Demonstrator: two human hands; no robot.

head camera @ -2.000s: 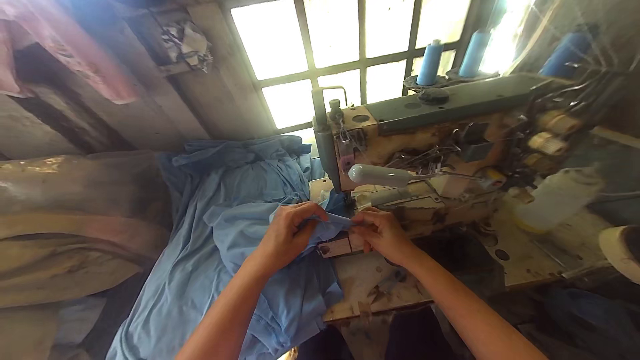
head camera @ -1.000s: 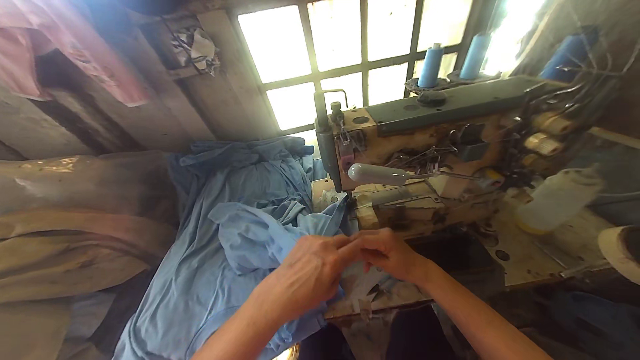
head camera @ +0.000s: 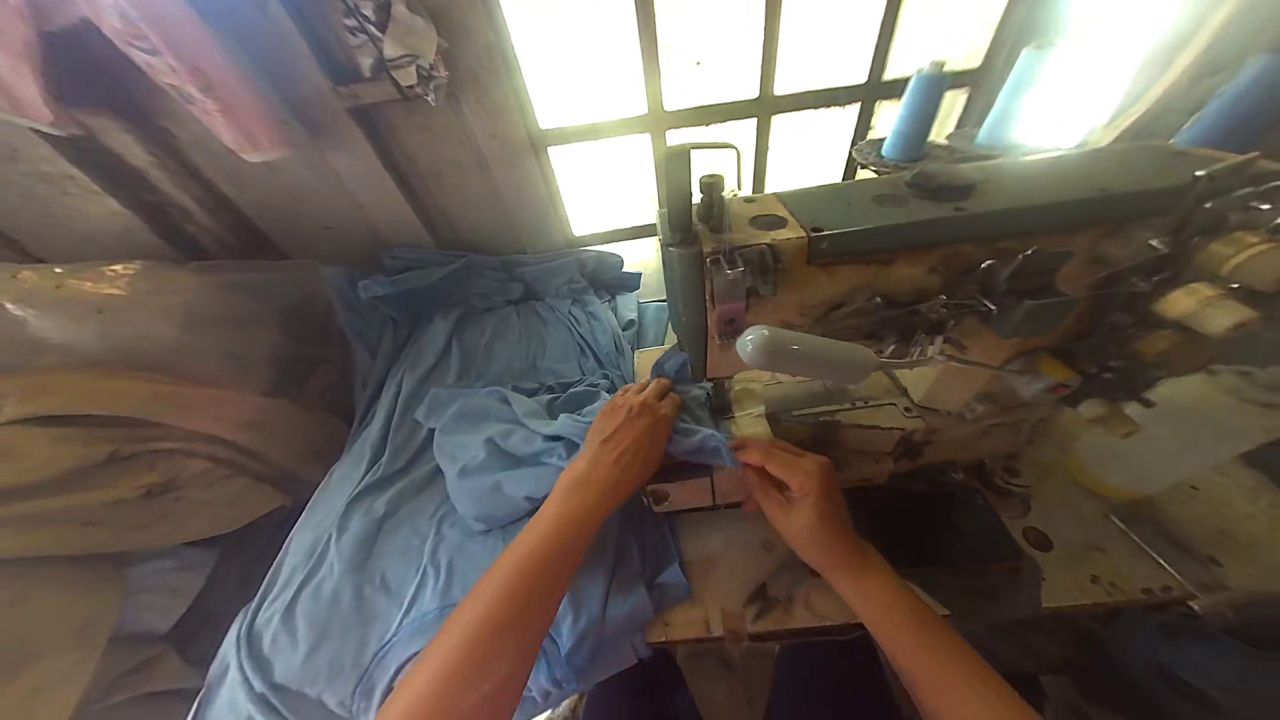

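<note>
Light blue knit fabric point(head camera: 520, 450) lies bunched at the left of an industrial sewing machine point(head camera: 900, 220), with part of it beside the needle area. My left hand point(head camera: 635, 425) rests on this fabric close to the presser foot, which is partly hidden. Between the fingertips of my right hand point(head camera: 795, 490) is a corner of the same fabric, just in front of the machine bed. A white lamp-like fixture point(head camera: 810, 355) sticks out above my right hand. On the table edge lies a small dark tool point(head camera: 762, 600), too blurred to name.
Blue thread cones point(head camera: 914, 112) stand behind the machine, before a barred window point(head camera: 655, 120). At the right is a translucent plastic container point(head camera: 1170, 430) on the worn worktable point(head camera: 1080, 570). Brown cloth point(head camera: 150, 460) is heaped at the far left, and a pink cloth point(head camera: 200, 70) hangs above.
My hands, together in front of the machine a second ago, have moved apart. The left is now up on the fabric by the needle area, and the right holds the fabric's corner.
</note>
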